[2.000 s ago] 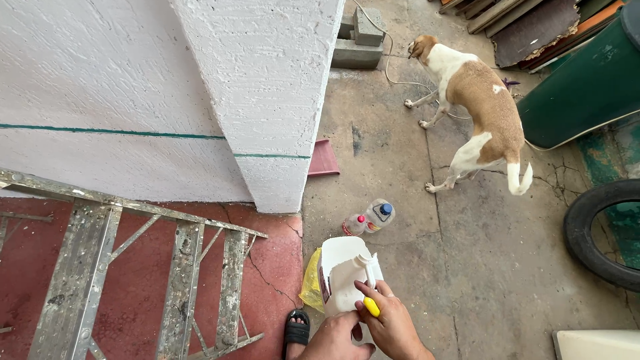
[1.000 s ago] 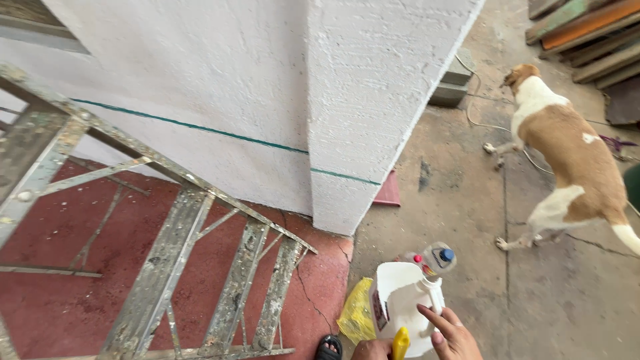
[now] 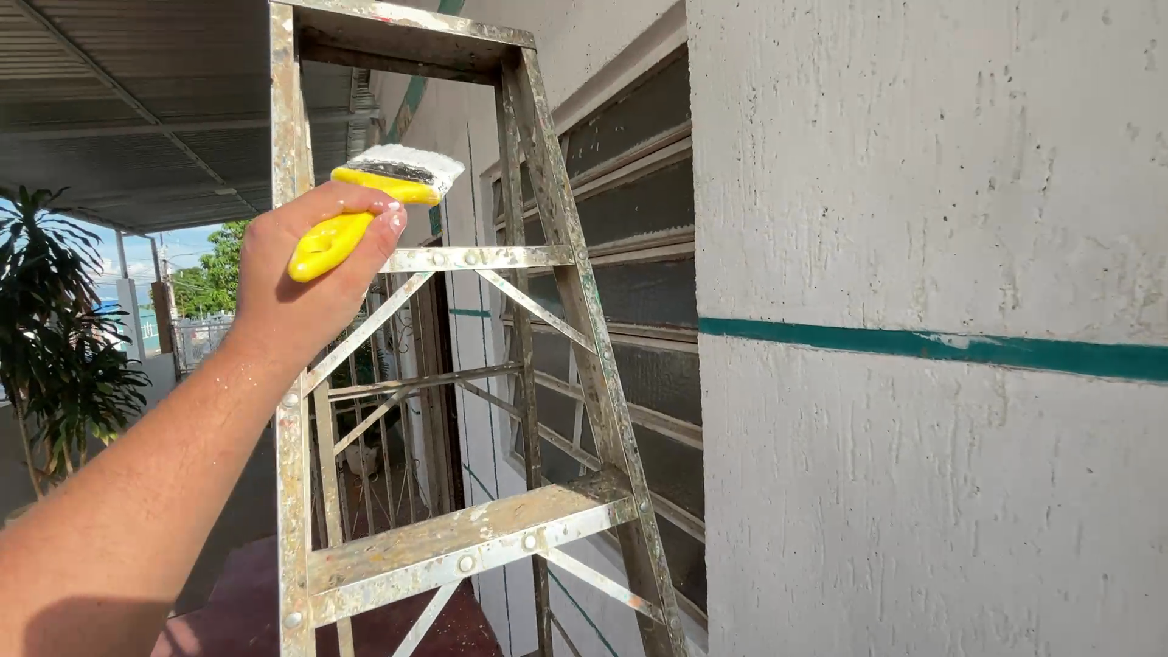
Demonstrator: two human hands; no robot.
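My left hand [image 3: 315,251] is raised in front of the ladder, its fingers closed around the yellow handle of a paintbrush [image 3: 388,182]. White paint coats the bristles, which point up and to the right, and small specks of paint dot the fingers and forearm. Behind the hand stands a paint-spattered metal stepladder [image 3: 470,538]. To its right is a rough white wall [image 3: 931,484], crossed by a dark green painted stripe [image 3: 912,341] with a whitish smear on it. My right hand is out of view.
A louvred window [image 3: 639,201] is set in the wall behind the ladder. Further back are a metal gate [image 3: 374,456] and a reddish floor [image 3: 246,611]. A leafy plant [image 3: 55,338] stands at the left beneath a corrugated roof [image 3: 182,91].
The view has swung up from the floor to the ladder and wall. My left hand now holds the brush up high; both hands were low beside a white plastic jug before.
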